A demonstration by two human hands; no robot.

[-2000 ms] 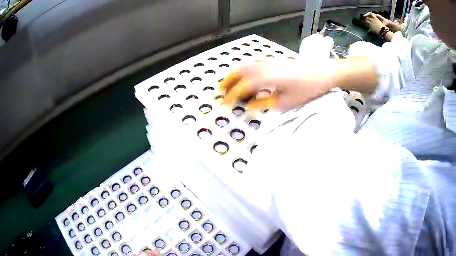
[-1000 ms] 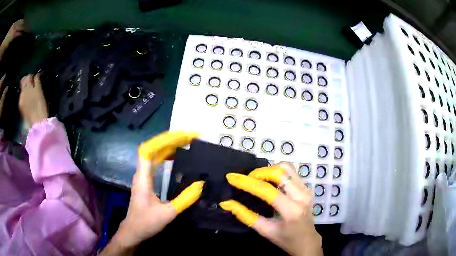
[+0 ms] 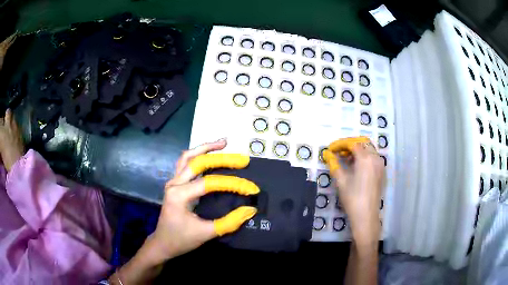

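My left hand (image 3: 195, 203), with yellow finger cots, holds a flat black panel (image 3: 289, 203) over the near edge of the foam parts tray (image 3: 223, 122). The panel shows a round hole and small white print. My right hand (image 3: 353, 170), also in yellow finger cots, is over the tray with its thumb and forefinger at a round ring part (image 3: 325, 154); whether they grip it I cannot tell. The tray holds rows of gold-rimmed rings, with some pockets empty.
Fitted panels (image 3: 161, 103) lie in a loose heap at the left. Stacked foam trays (image 3: 423, 150) stand at the right. A small black box (image 3: 392, 30) with a white label lies beyond. A person's pink sleeve (image 3: 50, 217) is at the left edge, near a blue shape (image 3: 131, 225).
My right hand has left the panel and moved right and up to the rings. My left hand now holds the panel alone. The view earlier showed the tray stack, then turned left.
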